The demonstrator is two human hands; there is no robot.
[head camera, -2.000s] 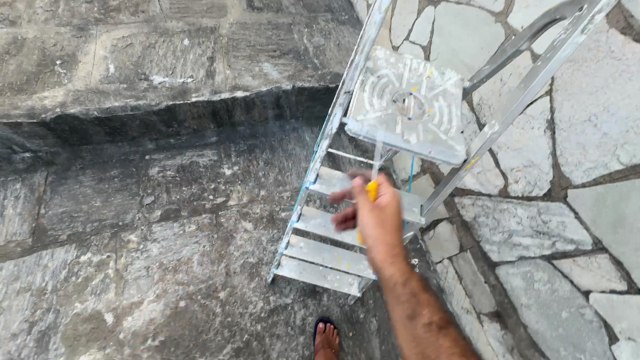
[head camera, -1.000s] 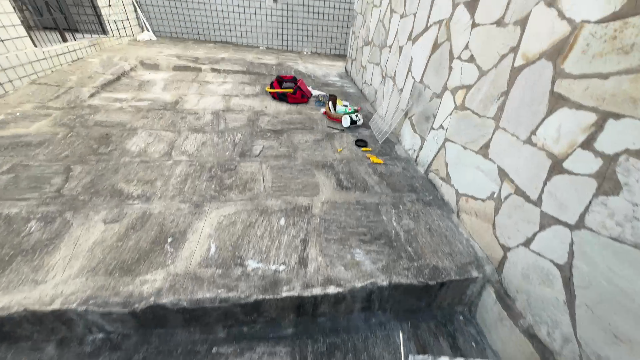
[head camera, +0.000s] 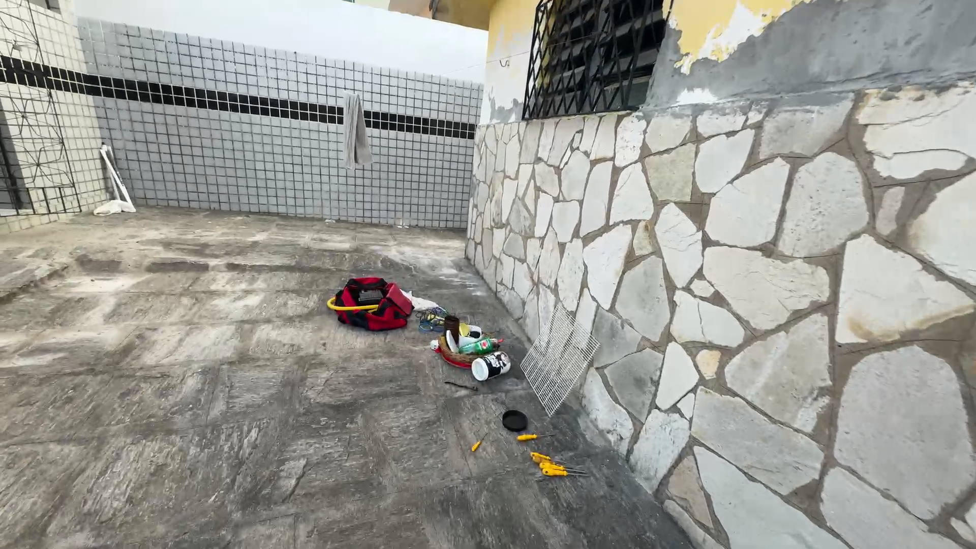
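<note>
Neither of my hands shows in the head view now. Several yellow-handled screwdrivers (head camera: 555,470) lie on the stone floor near the right wall, with another yellow-handled screwdriver (head camera: 528,437) just beyond them and a small yellow-handled tool (head camera: 476,444) to their left. A round black lid (head camera: 515,420) rests close by. Farther back, a white-and-black tub (head camera: 491,366) lies on its side against a round red-rimmed basket (head camera: 456,357) holding a green bottle (head camera: 480,346) and other items. A red and black tool bag (head camera: 371,305) stands open, a yellow curved handle or tube (head camera: 352,307) across it.
A white wire grid (head camera: 560,360) leans on the stone-clad wall (head camera: 762,305). A dark thin object (head camera: 461,386) and tangled cords (head camera: 432,319) lie on the floor. Behind, a grey cloth (head camera: 355,131) hangs on the tiled wall (head camera: 252,152); a barred window (head camera: 595,57) is above.
The view has swung up from the aluminium stepladder to the floor and walls. My hand, seen earlier with a yellow-handled tool above the ladder, is out of view.
</note>
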